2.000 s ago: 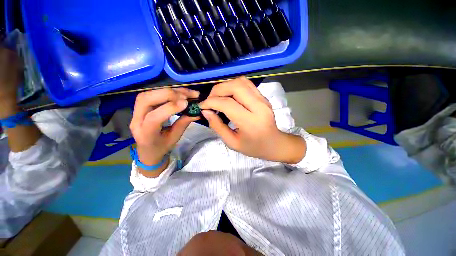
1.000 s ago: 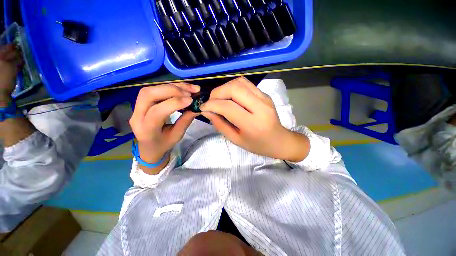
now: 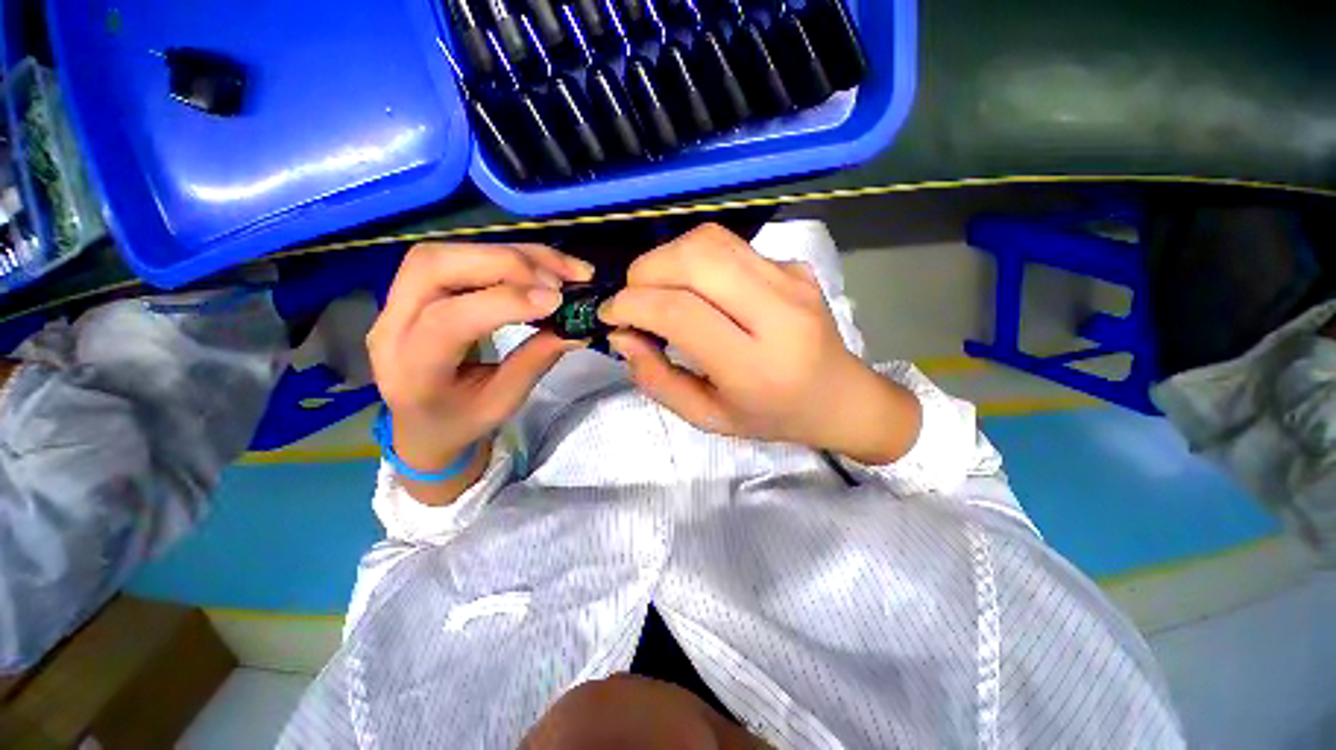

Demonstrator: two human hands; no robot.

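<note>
My left hand (image 3: 466, 344), with a blue wrist strap, and my right hand (image 3: 740, 344) hold a small black housing (image 3: 598, 290) between their fingertips, above my lap and just off the bench edge. A green circuit board (image 3: 577, 318) shows at the housing's mouth, facing me. The fingers hide most of the housing. One loose black housing (image 3: 205, 82) lies in the left blue tray (image 3: 315, 201). The right blue tray (image 3: 689, 195) holds tight rows of black units (image 3: 659, 103).
A clear plastic box with green pieces (image 3: 56, 176) stands left of the trays. A neighbour's pale sleeve (image 3: 117, 425) is at the left, another sleeve (image 3: 1260, 410) at the right. A blue stool (image 3: 1070, 308) stands beyond my right arm. A cardboard box (image 3: 125, 681) is on the floor.
Both hands stay together at the housing, with small finger shifts; the green board shows more clearly than a second ago. The neighbour's hand at the left has gone from the clear box.
</note>
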